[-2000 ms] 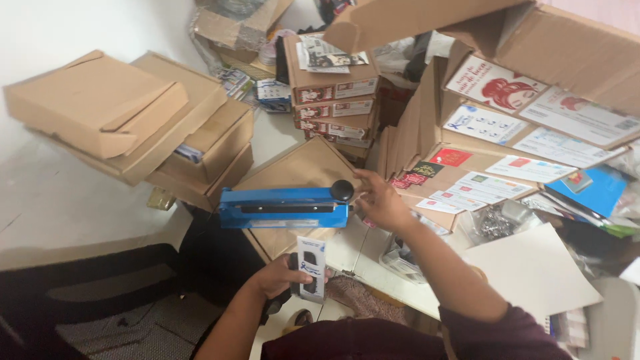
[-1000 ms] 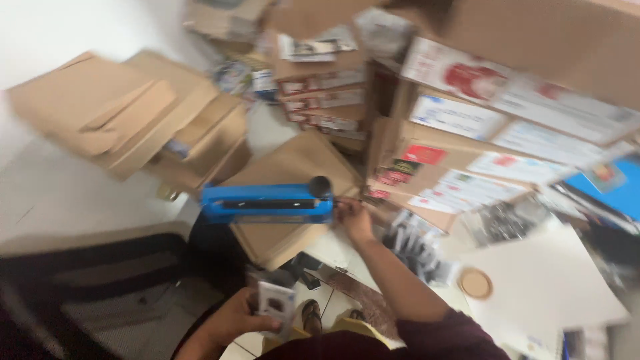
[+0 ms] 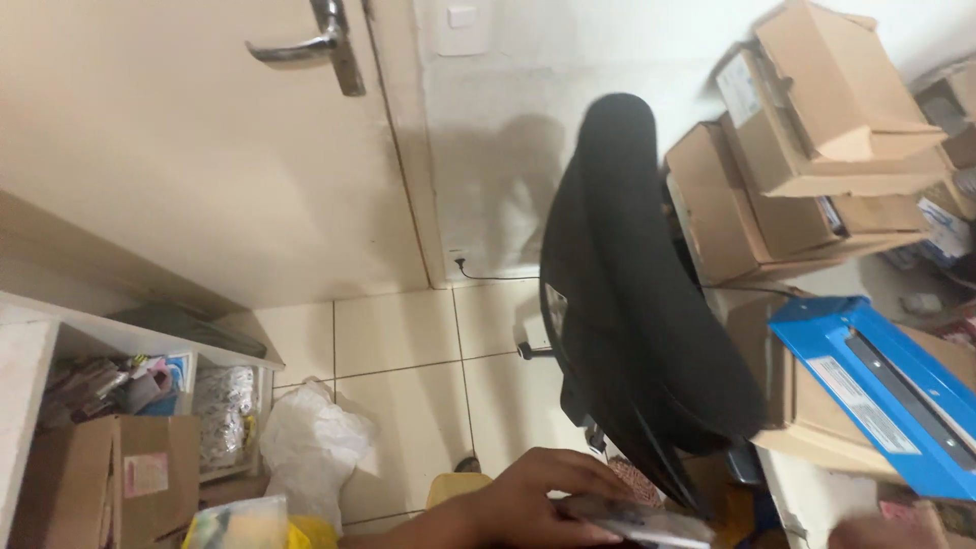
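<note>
At the bottom centre my left hand [image 3: 545, 499] is closed on a small flat package [image 3: 637, 520], blurred, with a shiny clear surface and a white edge. My right hand [image 3: 873, 531] shows only as a blurred part at the bottom edge, right of the package; its fingers cannot be made out. The blue metal impulse sealer [image 3: 877, 393] lies on a cardboard box [image 3: 820, 412] at the right, above my right hand and apart from it.
A black office chair [image 3: 633, 267] stands beside stacked cardboard boxes [image 3: 823, 152]. Behind are a door with a metal handle [image 3: 305, 49] and a plugged-in cord [image 3: 488, 277]. At lower left, a shelf [image 3: 164, 335] holds packets, near a white plastic bag [image 3: 316, 450] and an open carton [image 3: 152, 473].
The view has swung far to the left, onto the door, chair and shelf. My right hand, near the sealer's round knob before, is now low and away from the sealer. The package stays in my left hand.
</note>
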